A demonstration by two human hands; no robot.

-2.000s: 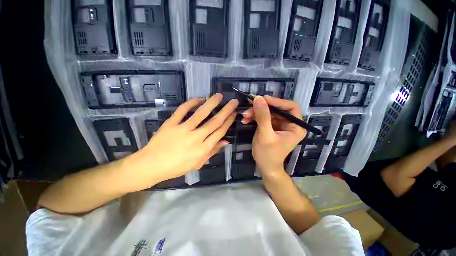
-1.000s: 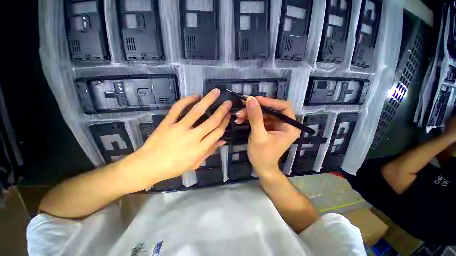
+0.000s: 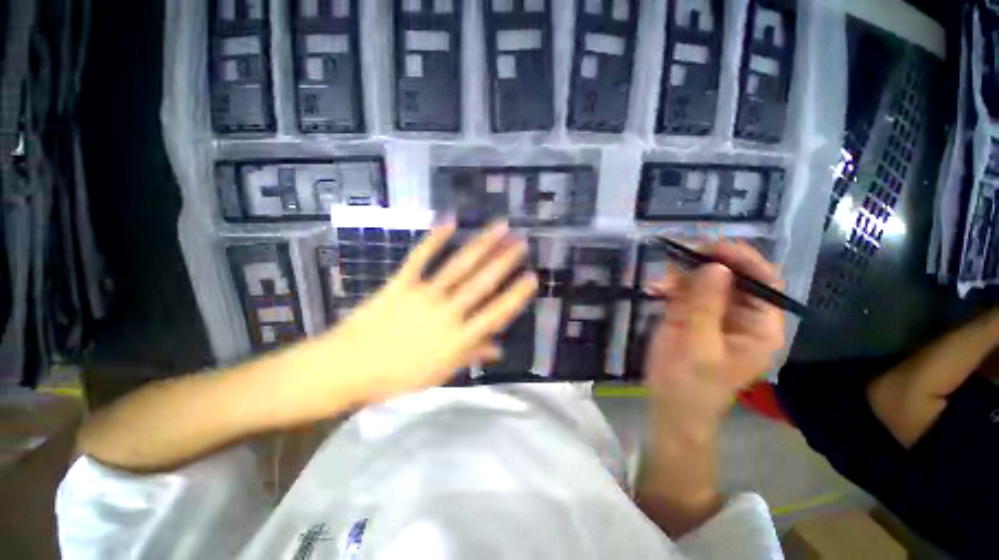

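Observation:
My left hand (image 3: pixel 422 328) is palm down over the tray, its fingertips at the lower edge of the middle black housing (image 3: pixel 548 195). A dark sheet with a grid of small squares (image 3: pixel 367 257) and a white top edge shows beside and partly under its fingers; whether the hand grips it is hidden. My right hand (image 3: pixel 712 317), blurred, holds dark tweezers (image 3: pixel 772 295) like a pen over the tray's lower right part, tip pointing up and left. Whether the tip carries a piece cannot be told. The whitish tray (image 3: pixel 411 173) holds rows of black housings.
A dark perforated strip (image 3: pixel 893 186) lies right of the tray. Another white-edged tray (image 3: pixel 969 164) stands at far right. A person's forearm (image 3: pixel 942 372) and dark sleeve are at right. A cardboard box (image 3: pixel 844 536) is below. Stacked trays with ragged edges (image 3: pixel 49 219) are at left.
My right hand with the tweezers has moved right, away from the middle housing and my left hand. The gridded sheet with its white edge now shows beside my left fingers. The view has shifted slightly.

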